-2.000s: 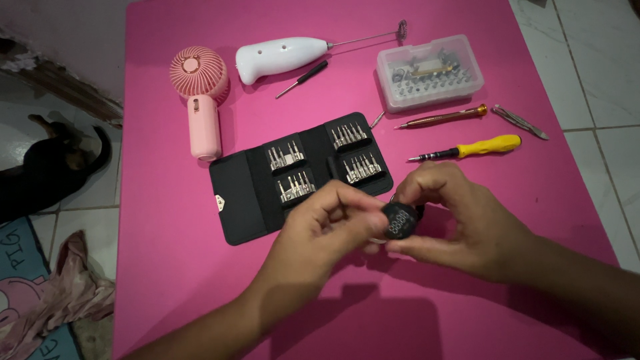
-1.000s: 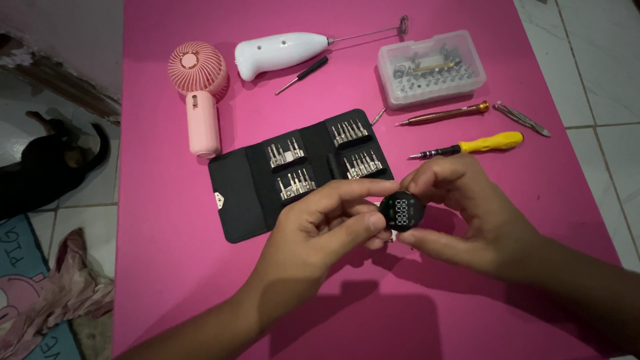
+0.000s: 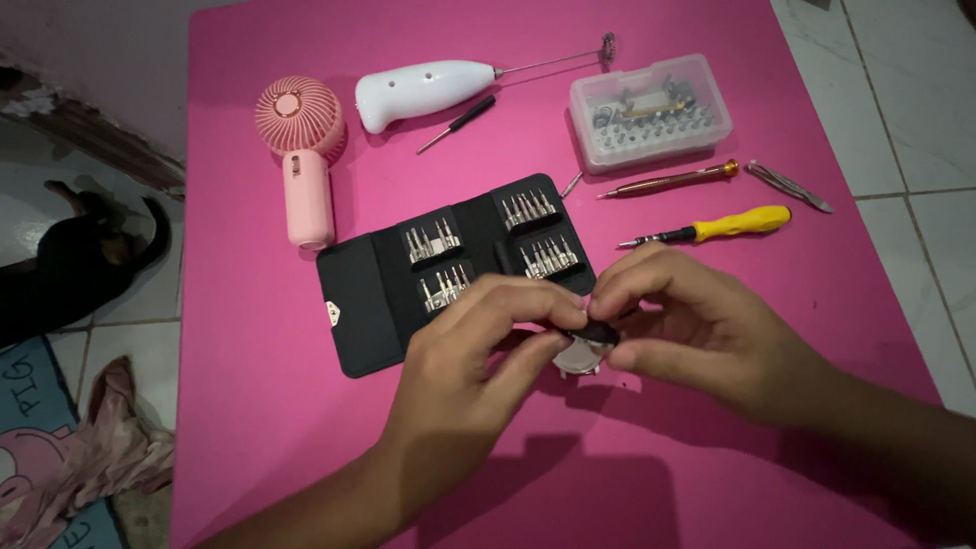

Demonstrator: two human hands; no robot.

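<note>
Between my two hands, above the pink table, is a small round black display module (image 3: 595, 332), now tilted nearly edge-on. My left hand (image 3: 488, 343) pinches its left side between thumb and fingers. On its right side, my right hand (image 3: 679, 328) grips it with thumb and forefinger. Just below the module shows a round, silvery watch case (image 3: 579, 358) with lugs; the fingers partly cover it, and whether it is joined to the module I cannot tell. Behind my left hand lies an unfolded black bit wallet (image 3: 358, 305) with rows of metal screwdriver bits.
A yellow-handled screwdriver (image 3: 740, 223), a brown precision screwdriver (image 3: 671, 181) and tweezers (image 3: 789, 187) lie beyond my right hand. Farther back are a clear plastic bit box (image 3: 648, 145), a white milk frother (image 3: 427, 88), a small black screwdriver (image 3: 457, 124) and a pink handheld fan (image 3: 305, 160).
The black module faced up with its digits visible; now it is tipped almost edge-on, and the silvery case shows beneath it. Both hands remain on it.
</note>
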